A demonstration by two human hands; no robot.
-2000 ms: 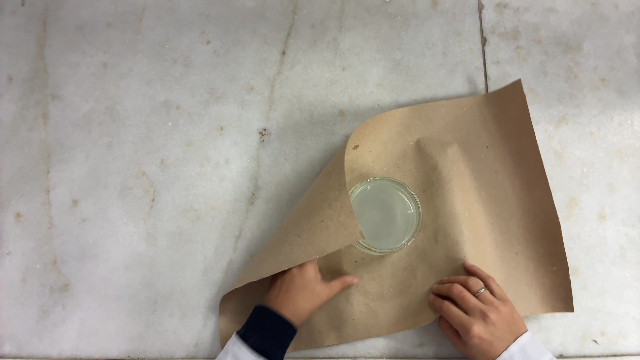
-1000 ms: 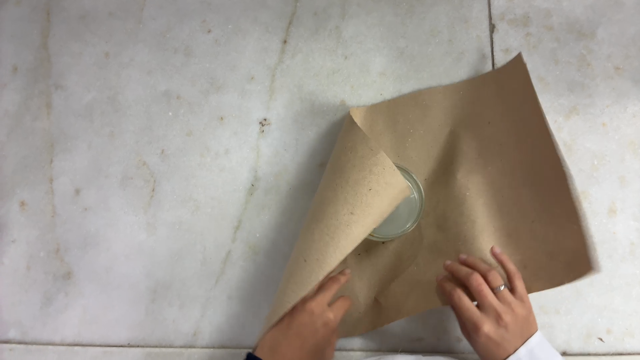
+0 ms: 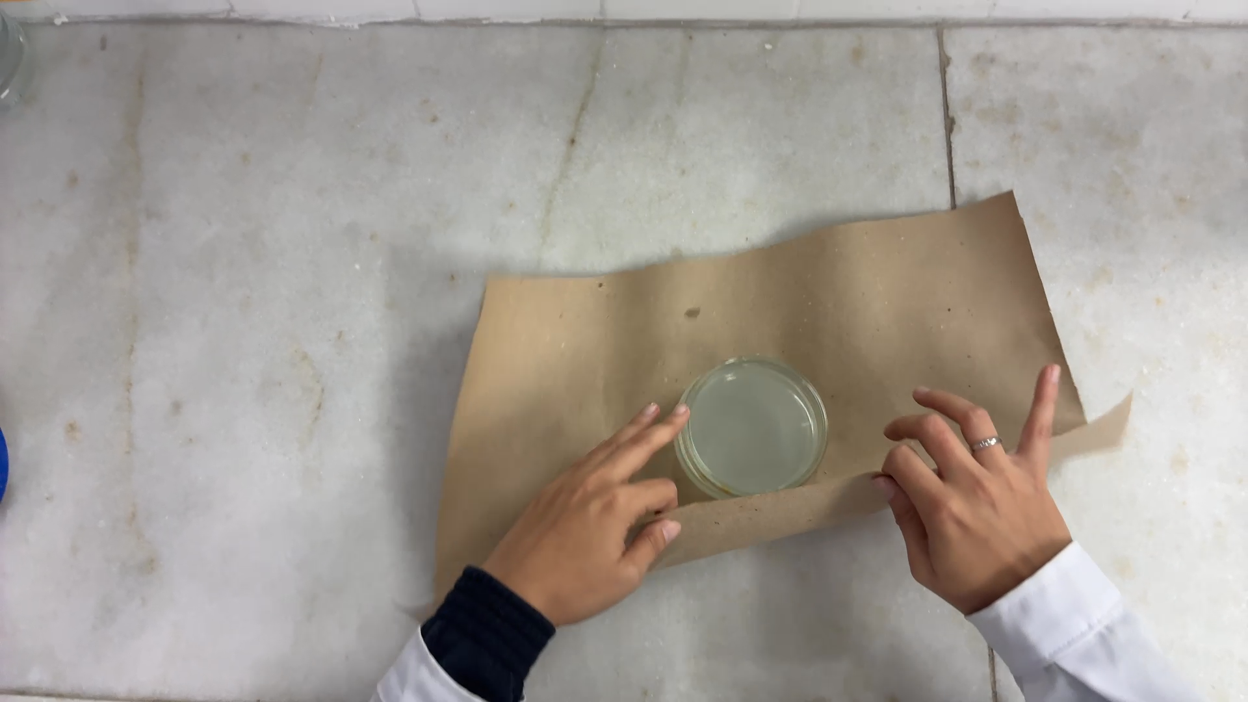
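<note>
A round glass petri dish [image 3: 753, 427] with pale, cloudy contents lies on a sheet of brown kraft paper [image 3: 907, 292]. The paper's near edge is turned up in a narrow fold that touches the dish's near rim. My left hand [image 3: 600, 517] lies at the left of the dish, its fingertips by the rim and its thumb on the fold. At the right, my right hand [image 3: 975, 497] pinches the folded edge between thumb and index finger, the other fingers raised and a ring on one.
Beneath everything is a grey-white marble worktop [image 3: 292, 292] with joints and stains. A glass vessel [image 3: 10, 58] is partly in view at the upper left corner, and a blue object [image 3: 2, 466] at the left edge. A pale ledge [image 3: 507, 10] runs along the back.
The paper's left side, earlier curled over part of the dish, now lies back and uncovers it. The near edge is now folded up. My left hand has moved up beside the dish.
</note>
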